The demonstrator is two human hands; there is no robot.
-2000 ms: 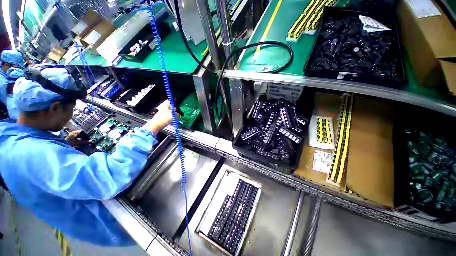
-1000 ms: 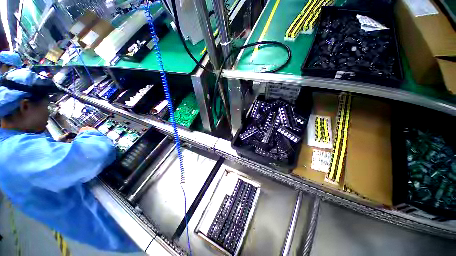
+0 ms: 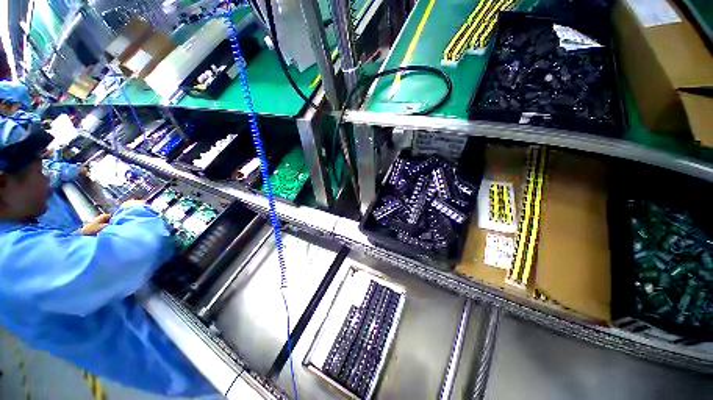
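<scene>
Neither of my hands is in view. Nearest in front, a shallow white tray (image 3: 314,344) lies tilted on the metal conveyor bench (image 3: 422,344), with black terminal strips (image 3: 363,337) lined in rows and a bare part at its left. Behind it, on the lower shelf, a black bin holds loose black strips (image 3: 422,195). A bin of green components (image 3: 672,266) is at the right. Between them, yellow-and-black strips (image 3: 529,215) and white labels (image 3: 499,250) lie on a cardboard sheet (image 3: 578,234).
A blue coiled cord (image 3: 262,156) hangs across the left. A metal post (image 3: 365,164) with a black cable loop (image 3: 449,86) stands mid-view. The upper shelf holds a bin of small black parts (image 3: 547,78) and a cardboard box (image 3: 664,62). A blue-clad person (image 3: 86,273) works by a board tray (image 3: 227,234) at left.
The neighbouring person's arm has drawn back from the shelf bin with green boards, and the person has shifted left. The board tray beside them is more exposed. The white tray has not visibly moved.
</scene>
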